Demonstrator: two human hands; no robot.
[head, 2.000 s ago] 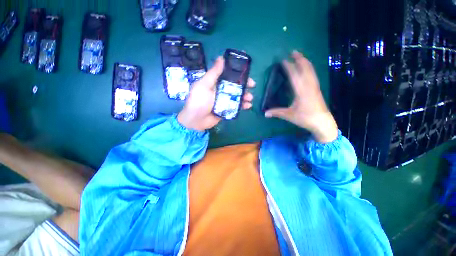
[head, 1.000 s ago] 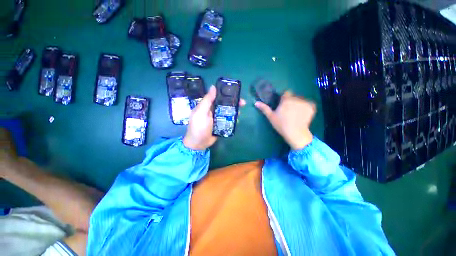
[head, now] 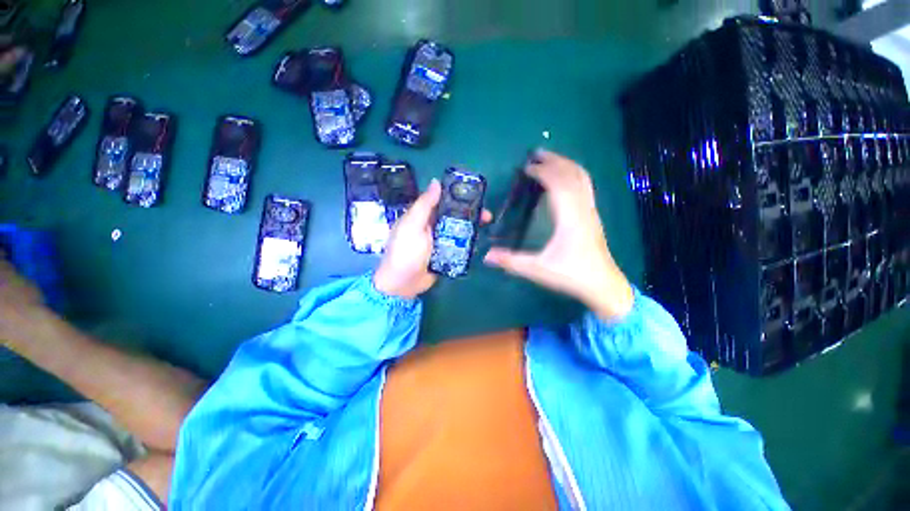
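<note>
My left hand (head: 409,245) holds an open phone unit (head: 457,225), its blue and silver board facing up and its dark round part at the far end. My right hand (head: 569,235) holds a rear housing (head: 519,208) between thumb and fingers, tilted on edge and slightly blurred, just right of the open unit. The two parts are apart. Two more open phone units (head: 367,210) lie side by side just left of my left hand, the nearer one partly hidden by it.
More open phone units (head: 231,165) lie on the green bench mat (head: 329,259) at left and beyond. A tall stack of black blister trays (head: 698,190) stands at right. A neighbouring person's arm (head: 90,369) and a blue bin (head: 30,261) are at left.
The view has shifted, showing more of the bench's far side. My right hand has turned the rear housing from lying flatter to on edge. The open unit stays in my left hand.
</note>
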